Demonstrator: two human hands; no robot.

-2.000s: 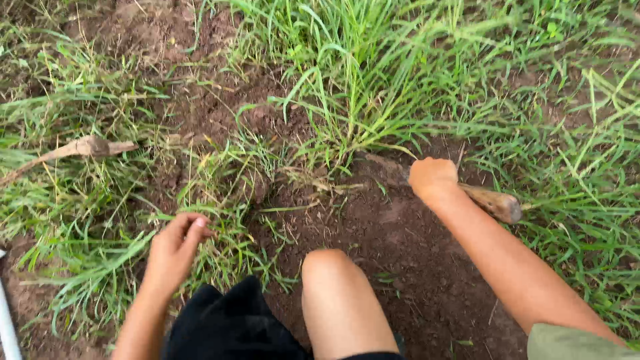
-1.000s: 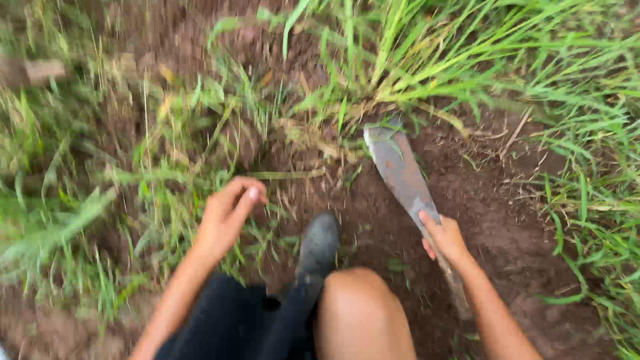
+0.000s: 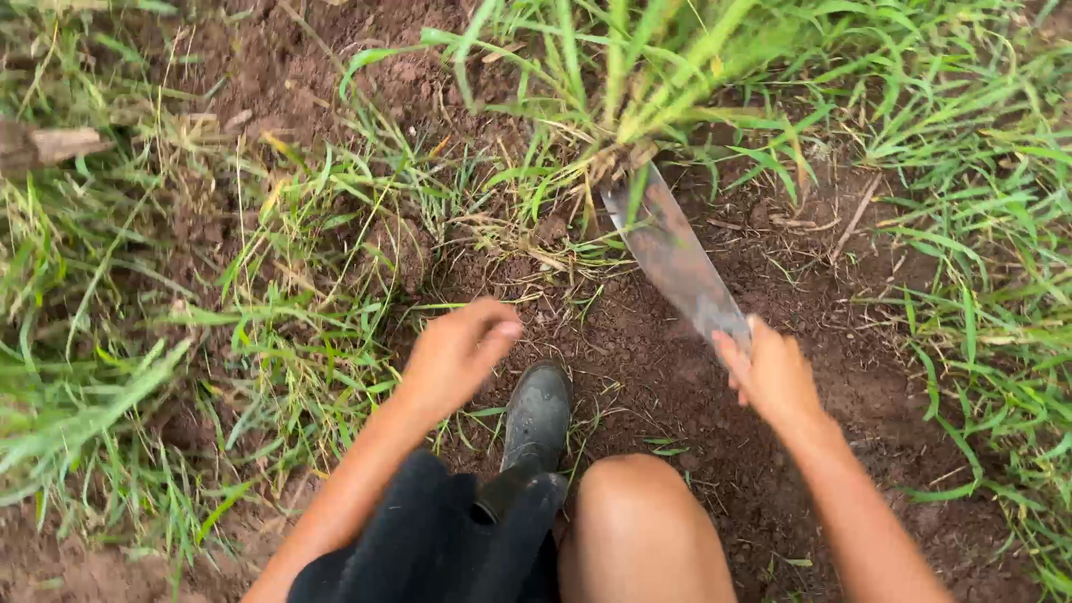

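Observation:
My right hand [image 3: 775, 373] is closed around the grip end of a machete [image 3: 674, 255] with a wide, soil-smeared metal blade. The blade slants up and left, and its tip meets the base of a tall green grass clump [image 3: 628, 126]. The machete's handle is hidden by my hand. My left hand [image 3: 461, 347] is above the ground left of the blade, fingers curled, touching nothing that I can see; whether the fingers are fully closed is unclear from the blur.
A dark rubber boot [image 3: 538, 414] stands on reddish-brown soil [image 3: 670, 394] below my left hand, beside my bare knee [image 3: 645, 519]. Low grass [image 3: 276, 335] grows on the left, and more grass [image 3: 988, 276] on the right. A piece of wood [image 3: 63, 146] lies at the left edge.
The machete blade, mostly hidden two seconds ago, now shows fully up to the clump's base. A boot has come into view. The view has moved closer to the ground.

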